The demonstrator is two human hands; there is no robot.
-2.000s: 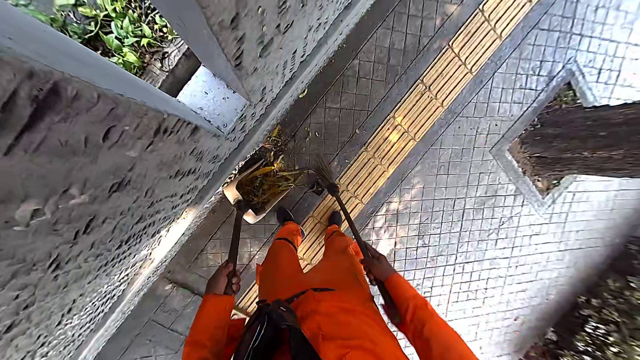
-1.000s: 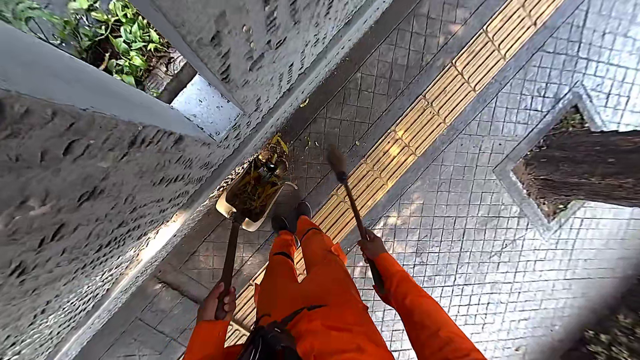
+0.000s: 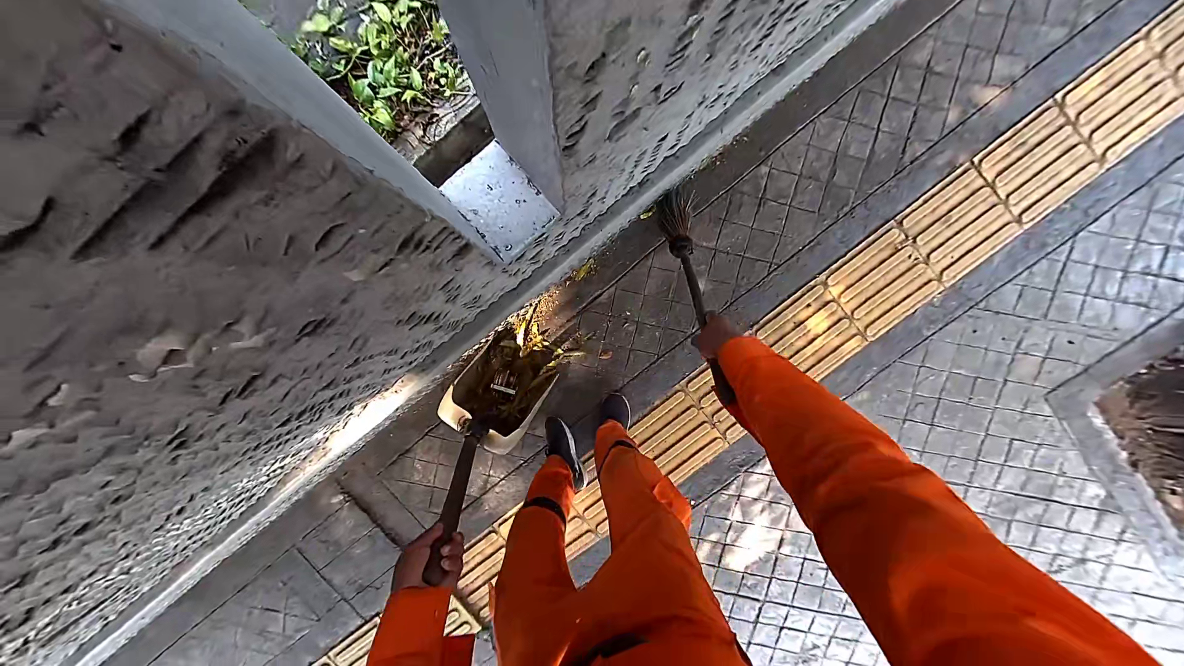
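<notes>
My left hand is closed on the dark handle of a long-handled dustpan, a pale scoop resting on the pavement by the wall. Dry yellow and brown leaves fill it, with a small pale item among them. My right hand grips the dark handle of a stick-bristle broom, held out ahead. Its bristles are at the foot of the wall, near a small yellow leaf. More leaf bits lie along the wall base between broom and dustpan.
A rough grey wall runs diagonally on the left, with an opening that shows green plants. Yellow tactile paving crosses the grey pavement. A tree pit's kerb is at the right edge. My shoes stand close to the dustpan.
My right hand has reached forward with the broom, whose bristles have gone from the open pavement to the wall base. The dustpan stays beside the wall in my left hand.
</notes>
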